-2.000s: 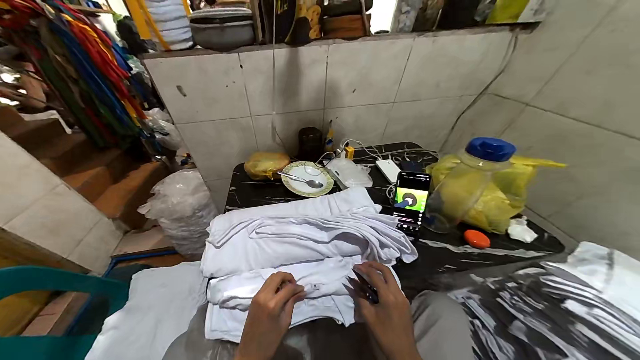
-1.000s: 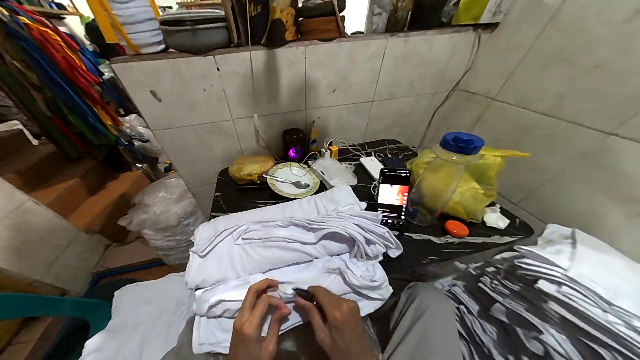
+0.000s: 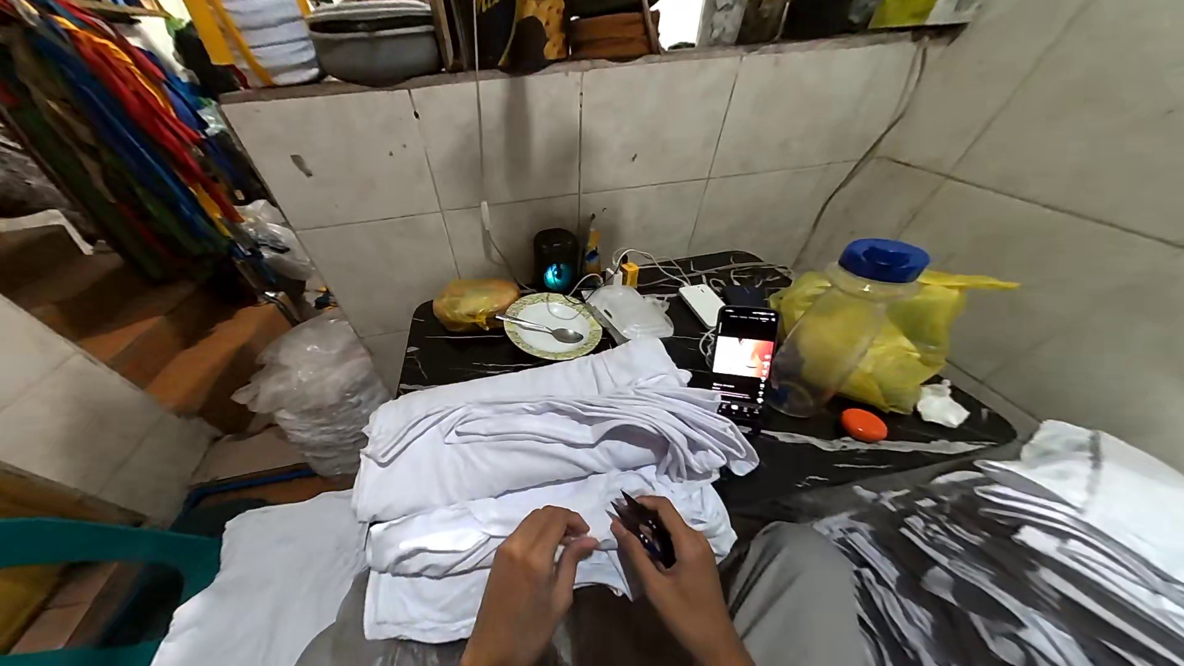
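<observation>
White folded fabric [image 3: 555, 444] lies in a pile over my lap and the near edge of the black table. My right hand [image 3: 671, 564] holds small dark thread snips [image 3: 647, 527], their pointed tips up and to the left, just over the cloth. My left hand [image 3: 536, 573] is beside it at the near fold, thumb and forefinger pinched together on what seems to be an edge of the white cloth; the fingers hide the exact spot.
The black marbled table [image 3: 814, 462] bears a plate [image 3: 527, 347] with a spoon [image 3: 566, 335], a lit phone [image 3: 743, 356], a blue-lidded plastic jar [image 3: 832, 342] and an orange oval object [image 3: 864, 425]. Patterned fabric [image 3: 934, 546] lies at right, a green chair [image 3: 102, 546] at left.
The snips were close to my left fingers a second ago; now my right hand is a little apart from them, with the blades raised. The white pile stays in place.
</observation>
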